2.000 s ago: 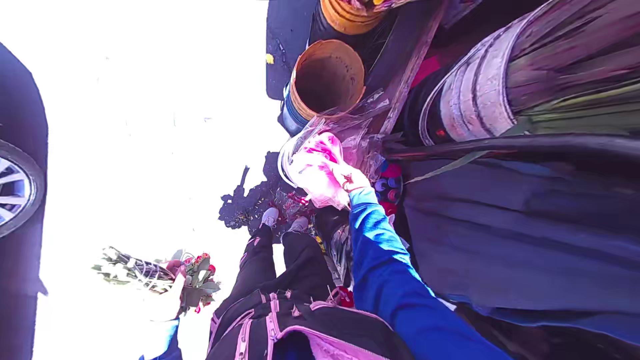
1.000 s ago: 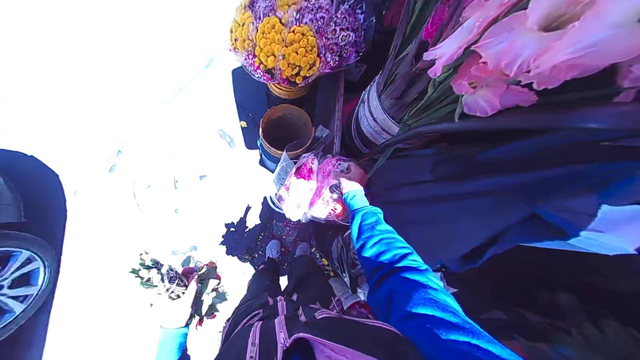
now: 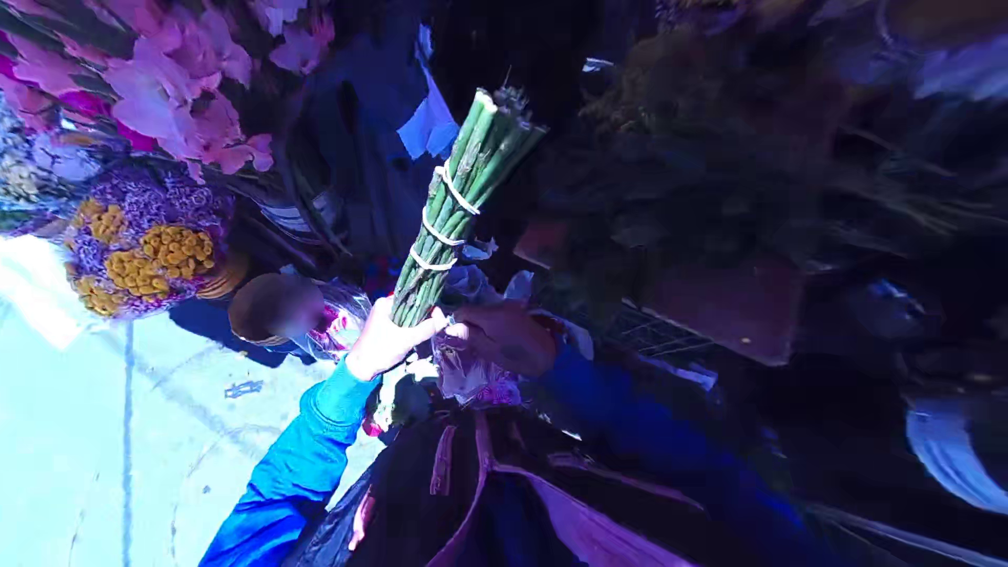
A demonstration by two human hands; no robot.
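My left hand [image 3: 387, 340] is closed around a bunch of green flower stems [image 3: 441, 228], tied with several white bands. The cut ends point up and away from me, and the blooms hang low near my lap, mostly hidden. Beside it, in shadow, my right hand [image 3: 504, 335] has its fingertips near the lower stems and a clear wrapped bouquet [image 3: 468, 374] with pink and white colour. Whether the right fingers grip the wrapping is not plain. Another wrapped pink bunch [image 3: 340, 327] lies just left of my left hand.
Pink gladioli [image 3: 177, 87] stand at the upper left, above a bunch of yellow and purple flowers [image 3: 150, 252]. A round brown bucket [image 3: 272, 309] stands on the pavement's edge. The right side is dark, with a reddish panel [image 3: 732, 311] and dim foliage [image 3: 669, 87].
The view has swung strongly to the right. My left hand, low at the left with red flowers before, is now in front of me holding the banded stems. My right hand has drawn in beside it.
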